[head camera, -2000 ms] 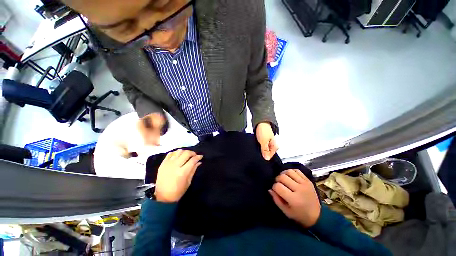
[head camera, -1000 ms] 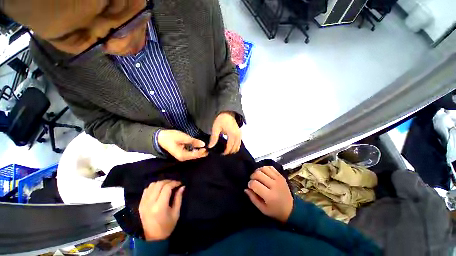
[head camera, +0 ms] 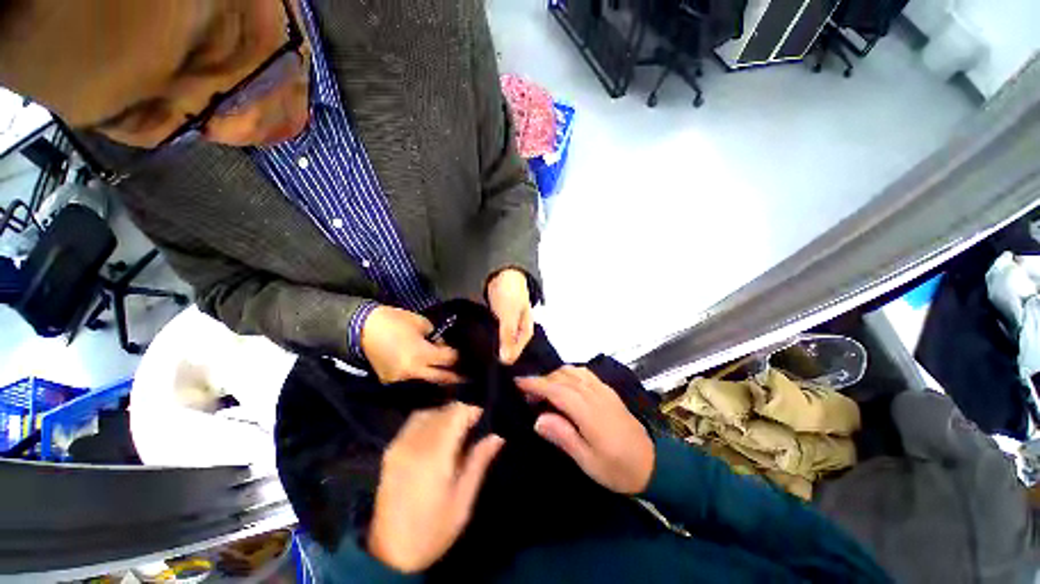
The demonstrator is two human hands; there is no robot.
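Note:
A large black garment (head camera: 342,422) lies across my lap and over the pale ledge, with a raised fold near its middle. My left hand (head camera: 428,485), blurred, is over the cloth left of the fold, thumb and fingers apart. My right hand (head camera: 595,428) is right of the fold, fingers stretched towards it and thumb apart. I see no cloth pinched in either hand. The person opposite holds the far part of the fold with both hands (head camera: 411,346); a small dark tool with a shiny part (head camera: 443,329) shows at one hand.
The person in a grey-brown blazer (head camera: 388,148) leans in close. A white bin (head camera: 171,388) stands at left beyond the ledge. Khaki garments (head camera: 776,422) and grey cloth (head camera: 929,491) lie at right. A grey side panel (head camera: 844,245) runs along the right; a blue crate (head camera: 555,148) stands behind.
My hands have moved inward and closer together, from the garment's sides to its middle. The other person's hands have come to the cloth and raised a fold. The view has turned towards the right.

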